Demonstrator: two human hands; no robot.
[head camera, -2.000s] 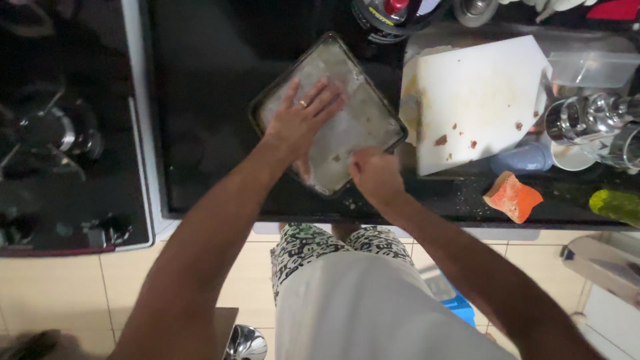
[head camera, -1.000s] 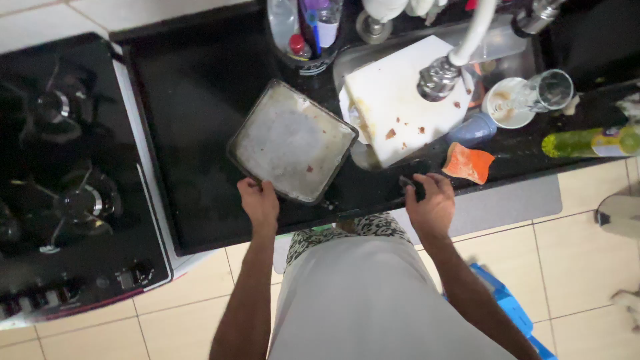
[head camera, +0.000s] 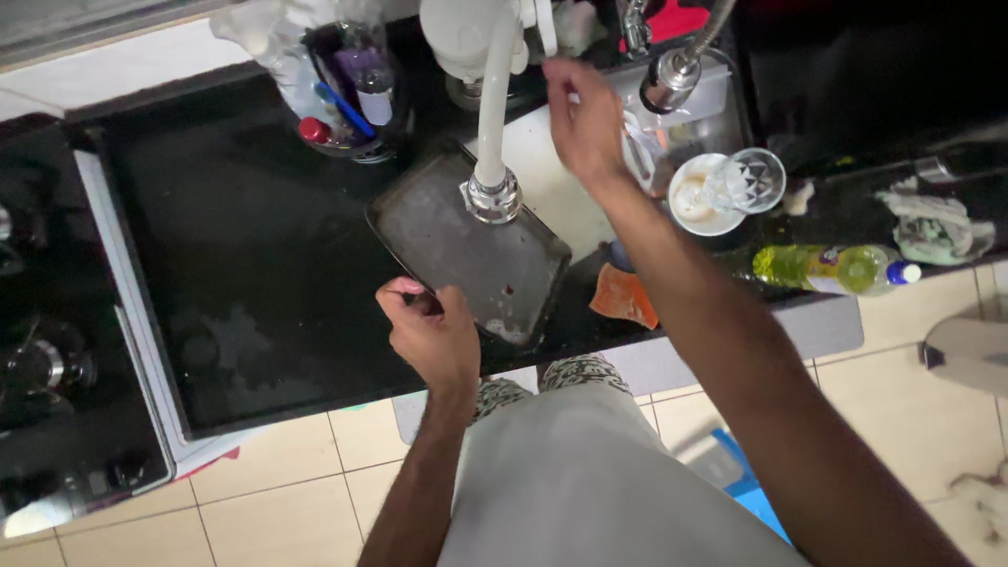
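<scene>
My left hand (head camera: 433, 331) grips the near left edge of a dark metal baking tray (head camera: 472, 252), which lies tilted partly over the sink, beneath the white faucet spout (head camera: 494, 110). A few crumbs and some foam show on the tray. My right hand (head camera: 587, 118) is raised beside the faucet, near its white lever; the fingers are blurred, and whether they touch it is unclear. Behind the tray, a white cutting board (head camera: 543, 173) lies in the sink, partly hidden by my right hand and forearm.
An orange sponge (head camera: 624, 296) is on the counter edge. A white bowl (head camera: 699, 197) with a glass (head camera: 748, 181), a bottle of yellow-green liquid (head camera: 827, 268) and a metal spray head (head camera: 671, 79) are at the right. A holder with bottles (head camera: 358, 102) stands behind; the gas stove (head camera: 55, 346) is left.
The tray has moved from the counter toward the sink, under the spout, with my left hand on it. My right hand has left the counter edge near the sponge and risen beside the faucet.
</scene>
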